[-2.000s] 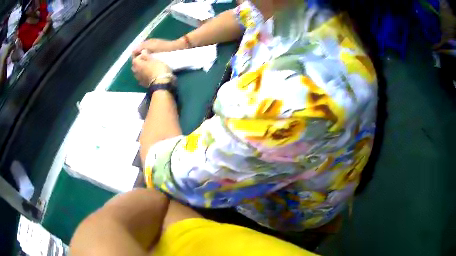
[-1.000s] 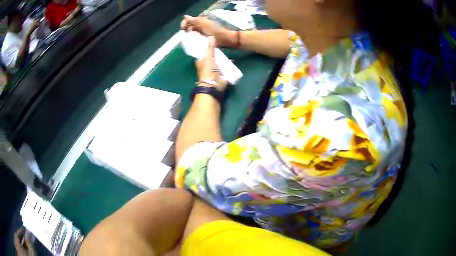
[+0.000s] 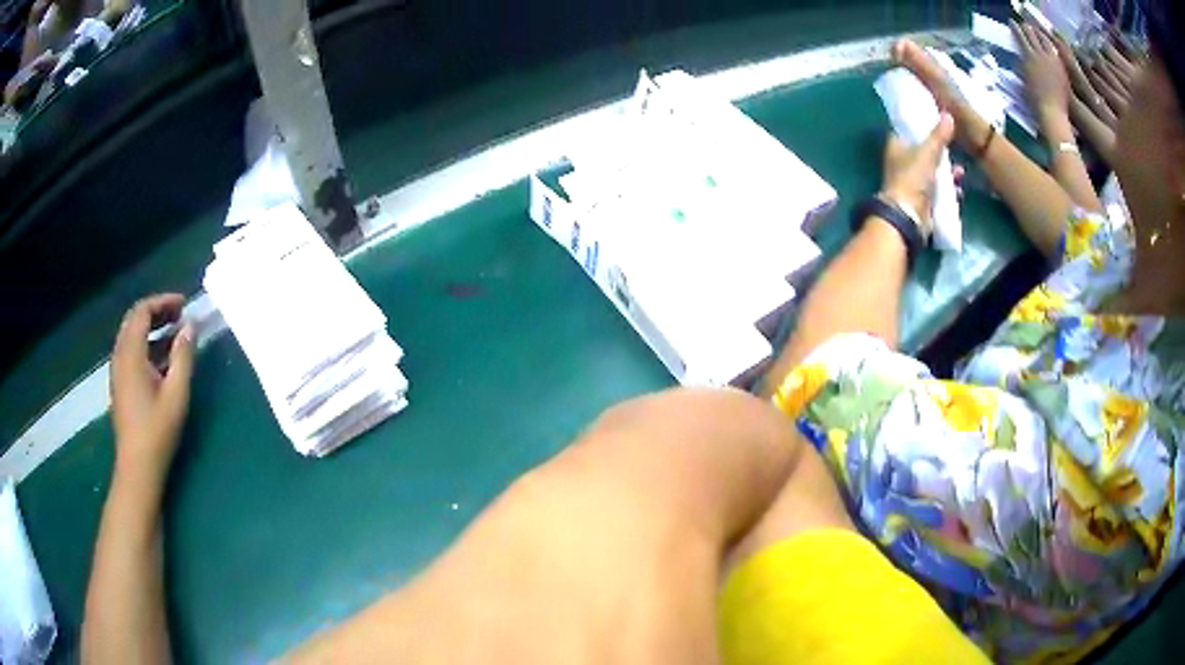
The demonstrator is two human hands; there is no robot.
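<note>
A thick, loose stack of folded white leaflets (image 3: 305, 325) lies on the dark green bench beside the metal post. My left hand (image 3: 153, 377) is just left of the stack, fingers curled and thumb apart. A small pale piece shows by its fingertips; I cannot tell whether the hand holds it. My right forearm crosses the bottom of the view, but my right hand is cut off by the lower edge. Several white cartons (image 3: 702, 221) lie side by side right of the stack, the nearest with blue print on its side.
A grey-white post (image 3: 296, 117) rises at the pale bench rail (image 3: 487, 182), with the dark belt beyond. A crumpled white pouch (image 3: 264, 182) is behind the post. A long white item (image 3: 20, 578) lies bottom left. At right, a person in a floral shirt holds a white carton (image 3: 929, 143); more hands show behind.
The view has swung left, so the cartons and neighbouring person sit further right. The leaflet stack and my left hand, formerly at the lower left edge, now show clearly.
</note>
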